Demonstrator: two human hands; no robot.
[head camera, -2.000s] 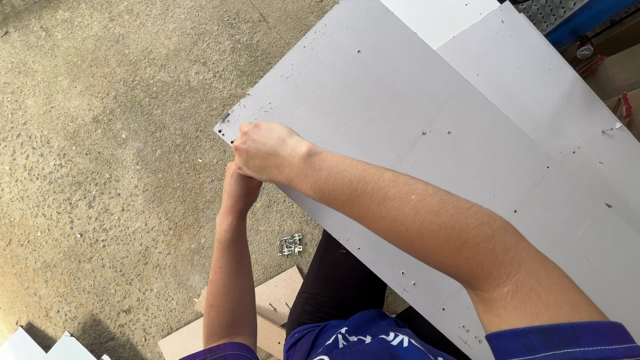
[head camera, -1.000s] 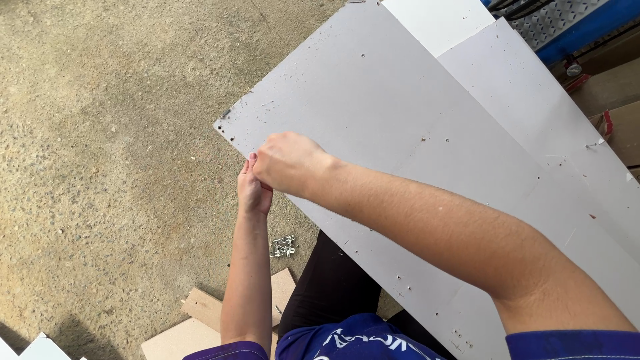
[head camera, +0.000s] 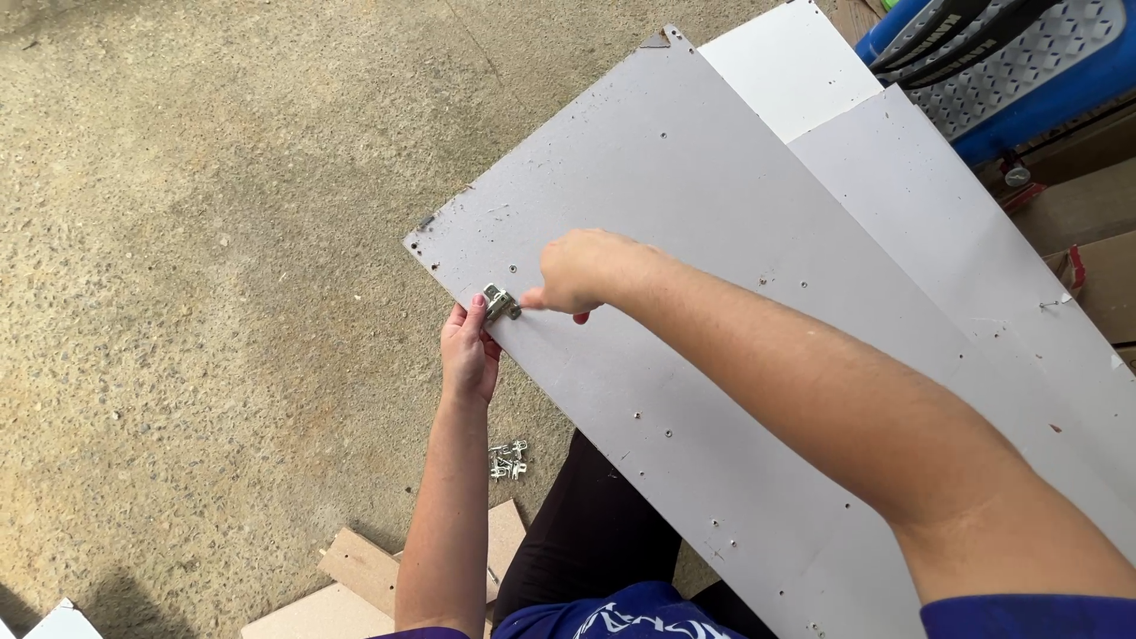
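A grey laminated board (head camera: 710, 266) with screw holes lies at a slant in front of me. Near its left edge is a small metal hinge plate (head camera: 501, 303). My left hand (head camera: 470, 351) pinches this fitting and the board's edge, thumb on top and fingers below. The index finger of my right hand (head camera: 586, 275) touches or nearly touches the fitting's right side; its other fingers are curled, and whether they hold anything is hidden.
More metal fittings (head camera: 508, 460) lie in a pile on the concrete floor (head camera: 222, 311). Chipboard pieces (head camera: 359, 568) are by my left forearm. A white panel (head camera: 790, 71) and another grey panel (head camera: 923, 169) adjoin the board. At top right are a blue object (head camera: 976, 124) and cardboard (head camera: 1100, 284).
My right hand has drawn back to the right from my left hand, where the two were together. The metal fitting, hidden before, now shows on the board.
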